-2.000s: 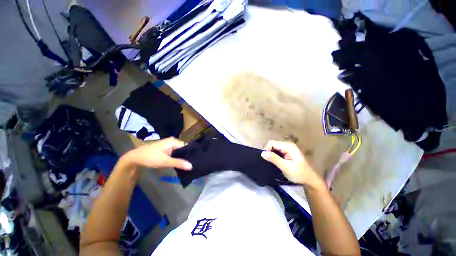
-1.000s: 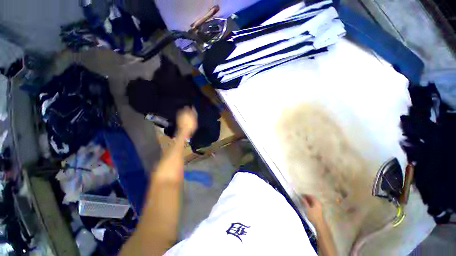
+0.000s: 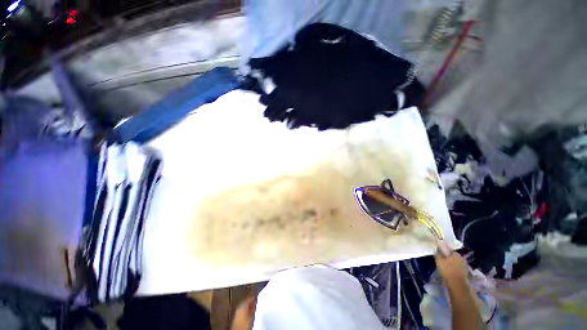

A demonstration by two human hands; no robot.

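Observation:
The steam iron rests on the right part of the scorched off-white pressing table, its brown handle and yellow cord towards the lower right. My right hand is at the table's near right edge, beside the pinkish hose end; it is blurred, and I cannot tell if it grips the hose. Only a small skin-coloured part of my left hand or forearm shows at the bottom edge, beside the white shirt; its fingers are hidden. No garment piece shows in either hand.
A stack of pale and dark striped pieces lies at the table's left end, beside a purple-blue surface. A black pile and blue folded cloth lie at the far edge. Dark cloth heaps are at right.
The view has swung right towards the table. The black piece held in both hands at first has left them. My left hand has dropped to the bottom edge; my right is now near the hose.

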